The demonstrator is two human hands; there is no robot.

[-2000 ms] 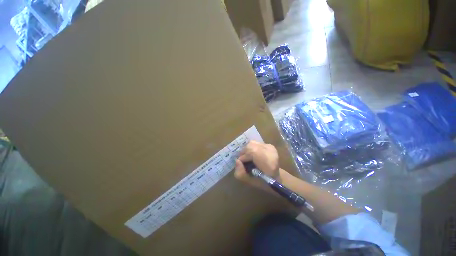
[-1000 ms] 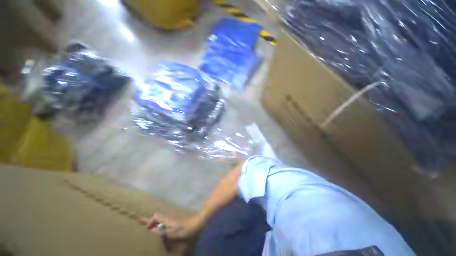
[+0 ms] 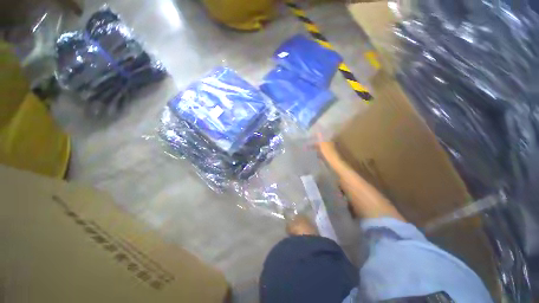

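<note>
My right hand is small and blurred, stretched out below the flat blue bagged garments on the floor. Its fingertips are close to their lower edge; I cannot tell if they touch or if the hand holds anything. To its left, a stack of blue bagged garments lies on darker pieces in loose, glinting clear film. My left hand is not in view. A blurred skin-coloured patch shows above the dark-clothed knee; I cannot tell what it is.
A carton with dark print is at lower left, another carton at right beside dark bagged garments. A tied garment bundle, yellow sacks, a white paper strip and black-and-yellow floor tape also show.
The view has turned from the carton's label to the floor. My right hand has left the carton and reached out towards the flat blue garments. The pen seen earlier can no longer be made out.
</note>
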